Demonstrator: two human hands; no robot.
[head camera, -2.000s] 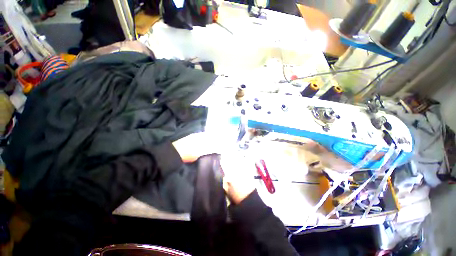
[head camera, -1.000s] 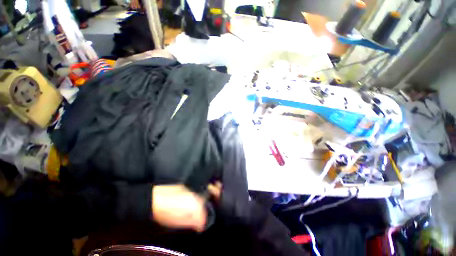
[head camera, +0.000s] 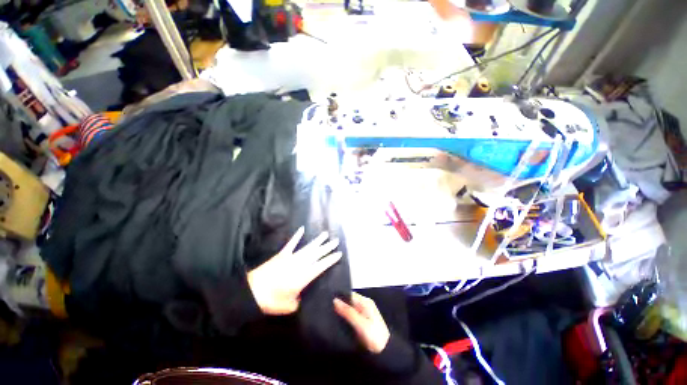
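The large dark grey-black garment (head camera: 173, 180) lies heaped on the table left of the machine, and its right part runs up under the bright needle area. My left hand (head camera: 294, 272) lies flat on the cloth with its fingers spread, pointing up and right. My right hand (head camera: 363, 322) is at the cloth's lower right edge, near the table's front, with its fingers partly hidden, and it seems to hold that edge. The white lockstitch machine (head camera: 482, 120) with a blue band stands right of the cloth. Glare hides the presser foot and needle.
Red thread snips (head camera: 399, 222) lie under the machine arm. A parts tray (head camera: 587, 218) is at the table's right, with pale strips (head camera: 527, 177) hanging over the machine. A red-edged bag (head camera: 456, 350) is below the table. A cream machine (head camera: 19, 197) is at the far left.
My left hand has moved from the lap-side edge up onto the cloth and spread open. My right hand has come into view at the edge. The cloth lies straighter toward the needle area.
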